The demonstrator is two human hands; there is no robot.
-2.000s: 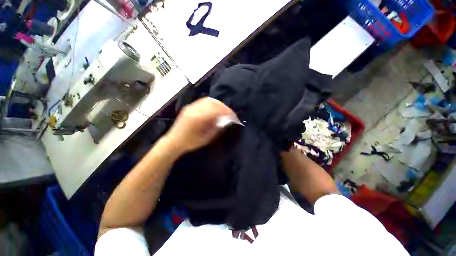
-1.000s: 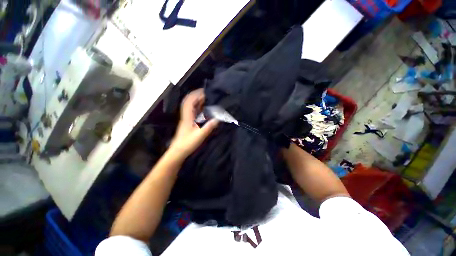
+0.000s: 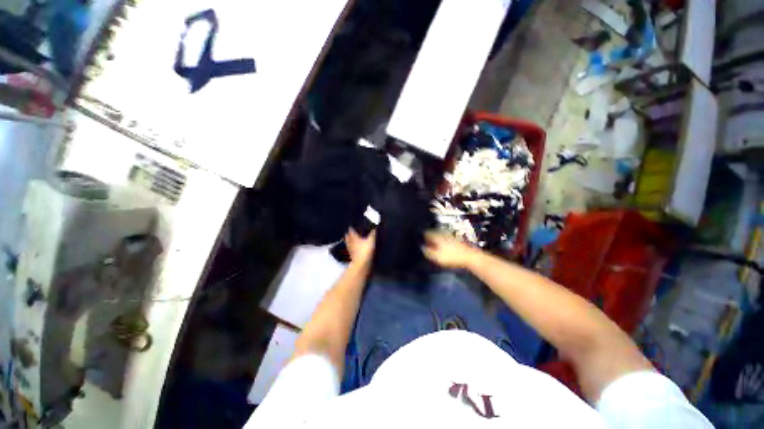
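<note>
A blurred bundle of black cloth (image 3: 402, 222) lies in front of me, low beside the table, between my two hands. A small white ticket (image 3: 372, 215) shows on it. My left hand (image 3: 360, 245) grips the near left part of the cloth, just below the ticket. My right hand (image 3: 446, 250) is at the right edge of the cloth with its fingertips hidden against it, so its hold is unclear.
The white machine table (image 3: 251, 109) with a dark fabric loop (image 3: 201, 63) and a sewing machine (image 3: 92, 276) is at left. A white board (image 3: 444, 80) stands ahead. A red crate of scraps (image 3: 537, 167) and red cloth (image 3: 599, 251) are at right.
The black cloth has moved off my lap, forward and down, with both hands. My right hand, hidden before, now shows. The view has turned, and my blue-clad lap and white boards are uncovered.
</note>
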